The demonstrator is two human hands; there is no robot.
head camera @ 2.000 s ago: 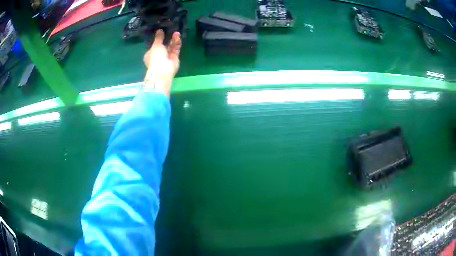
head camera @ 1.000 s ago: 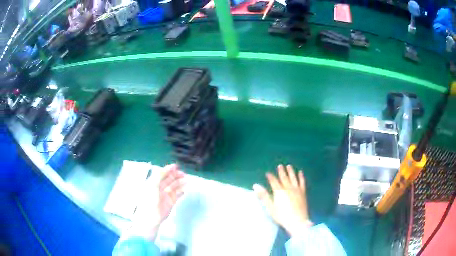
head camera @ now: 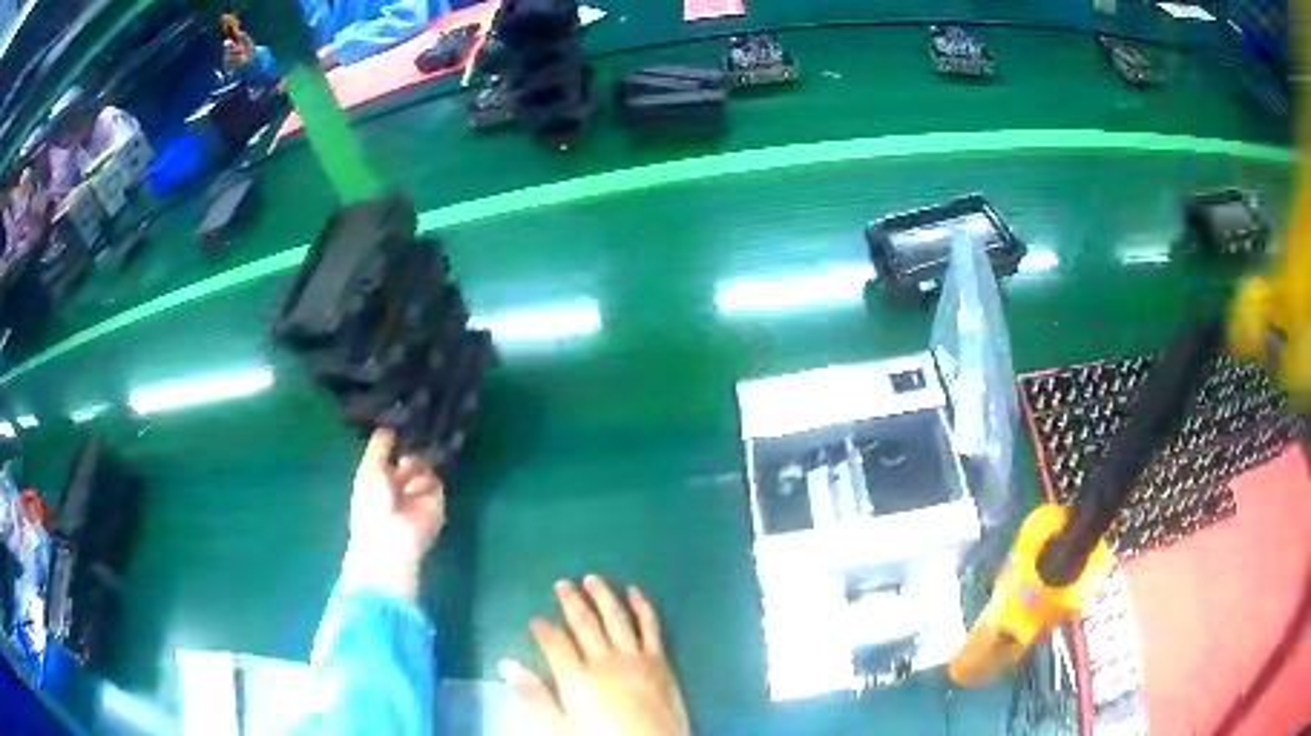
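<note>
A tilted stack of black device housings [head camera: 381, 324] stands on the green mat at left centre. My left hand [head camera: 394, 506] is at the stack's lower near edge, with its fingers curled against it; part of its grip is hidden and blurred. My right hand [head camera: 607, 664] is open and empty, palm down with fingers spread, low in the picture and cut off by the bottom edge.
A white screw feeder [head camera: 863, 532] stands right of centre, with a clear plastic bag [head camera: 978, 360] beside it. An orange screwdriver [head camera: 1028, 597] hangs at right before a small-parts tray [head camera: 1150, 446]. A black housing [head camera: 942, 242] lies behind the feeder. A white sheet [head camera: 266, 690] lies at bottom left.
Since one second ago, my left hand has moved from over the white sheet to the stack's base. My right hand stays open. The view has turned right, so the feeder appears nearer the centre.
</note>
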